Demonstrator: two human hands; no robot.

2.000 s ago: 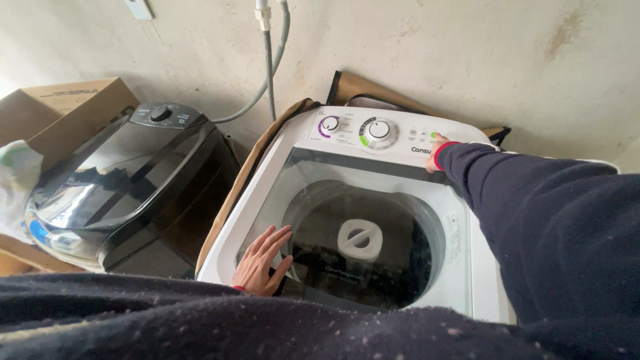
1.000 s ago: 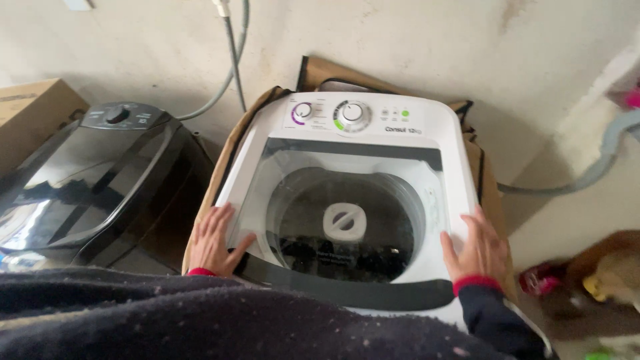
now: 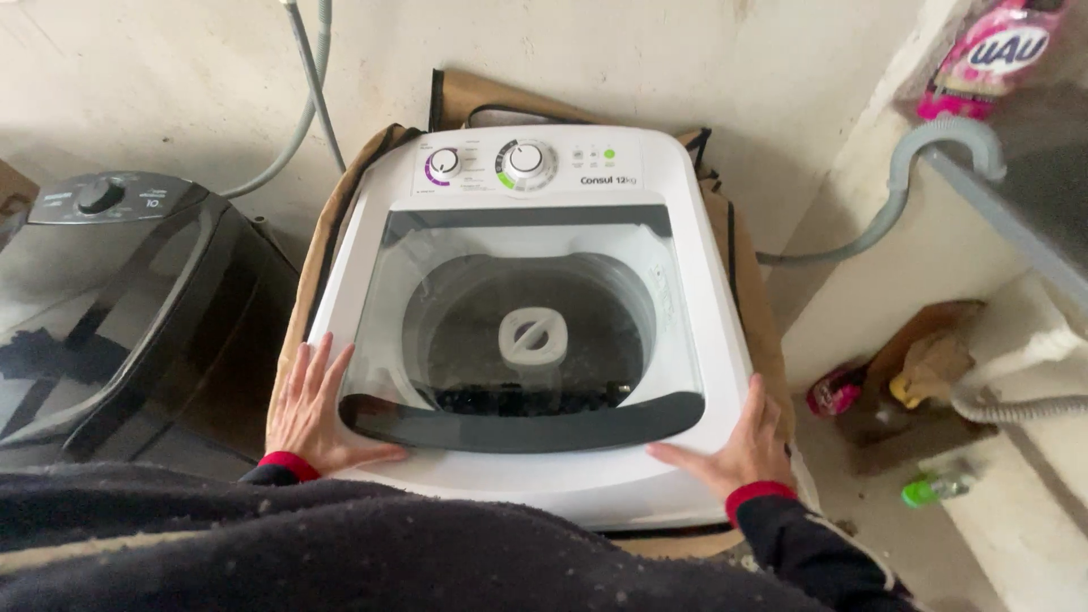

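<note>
A white Consul top-loading washing machine [image 3: 552, 501] stands before me, its glass lid [image 3: 527, 289] down. Through the glass I see the drum with a light agitator cap [image 3: 533, 337] and dark contents at the bottom. My left hand [image 3: 319, 416] rests on the front left corner of the top, fingers spread, holding nothing. On the front right corner lies my right hand [image 3: 735, 446], thumb apart from the fingers, also holding nothing. Two knobs, the left one [image 3: 444, 161] and a larger one [image 3: 524, 159], sit on the rear panel beside a green button [image 3: 609, 154].
A black appliance with a knob [image 3: 100, 195] stands at the left. A tan fabric cover [image 3: 756, 314] surrounds the washer. A grey drain hose [image 3: 884, 217] runs right to a sink edge, where a pink bottle [image 3: 986, 64] stands. A green-capped bottle [image 3: 931, 490] lies low at the right.
My right hand has moved from the control panel to the front right corner of the washer. My left hand has shifted from the lid to the left edge. The view has swung right.
</note>
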